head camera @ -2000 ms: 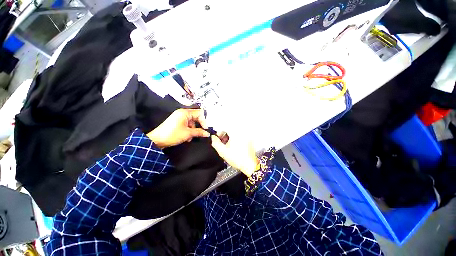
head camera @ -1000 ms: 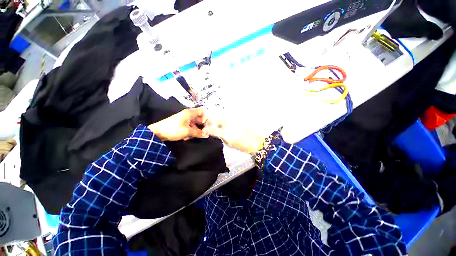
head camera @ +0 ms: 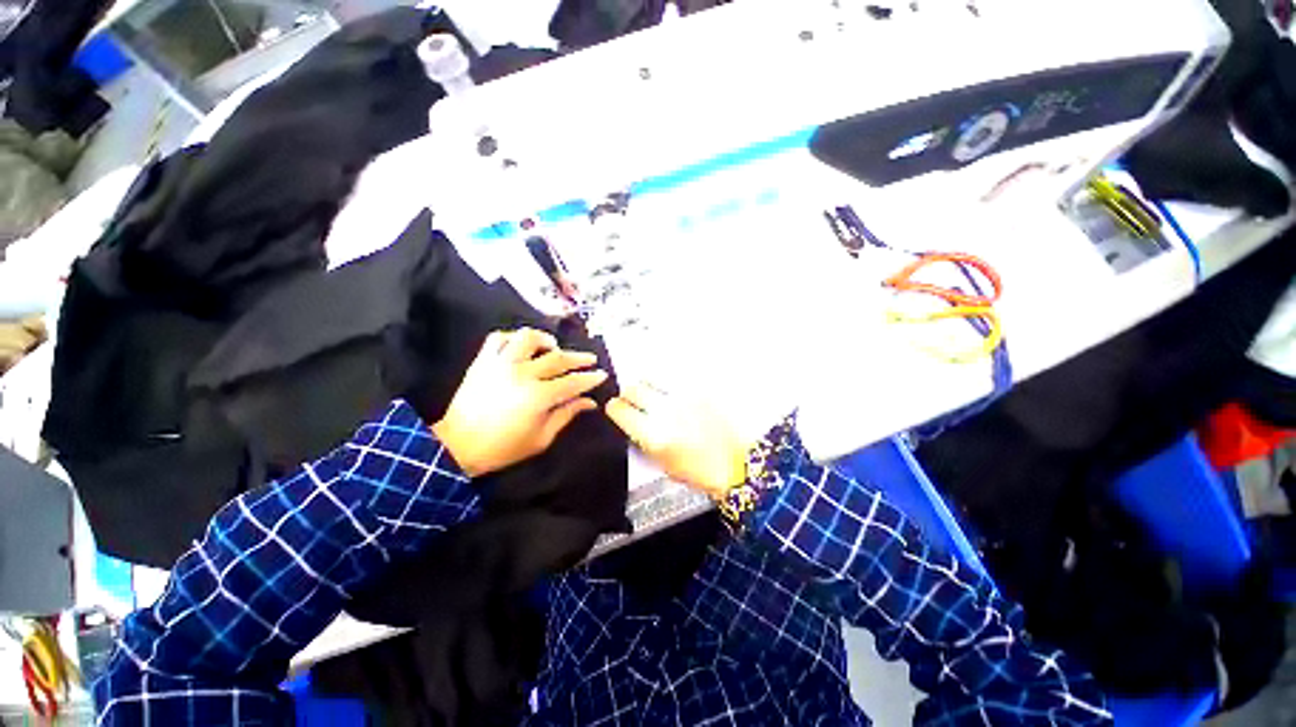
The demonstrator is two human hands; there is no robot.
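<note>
A large black garment piece (head camera: pixel 306 334) lies over the left of the white machine bed and hangs over its front edge. My left hand (head camera: pixel 515 401) lies on the cloth just in front of the needle area, fingers bent and pressing on it. My right hand (head camera: pixel 682 433) is at the cloth's right edge, its fingertips close to my left fingers; whether it grips the cloth is not clear. The presser foot and needle area (head camera: pixel 586 301) is overexposed, just beyond my fingers. The white machine head (head camera: pixel 711 107) runs behind.
Scissors with orange and yellow loop handles (head camera: pixel 949 301) lie right of the needle, beside a small dark tool (head camera: pixel 853 230). A black control panel (head camera: pixel 995 128) is on the machine head. Blue bins (head camera: pixel 1180 504) with black cloth stand below right. A grey box (head camera: pixel 31 533) is at left.
My hands were together at the cloth edge; now my left hand lies flatter on the cloth, slightly apart from my right. The view has shifted, so the machine appears lower and further right.
</note>
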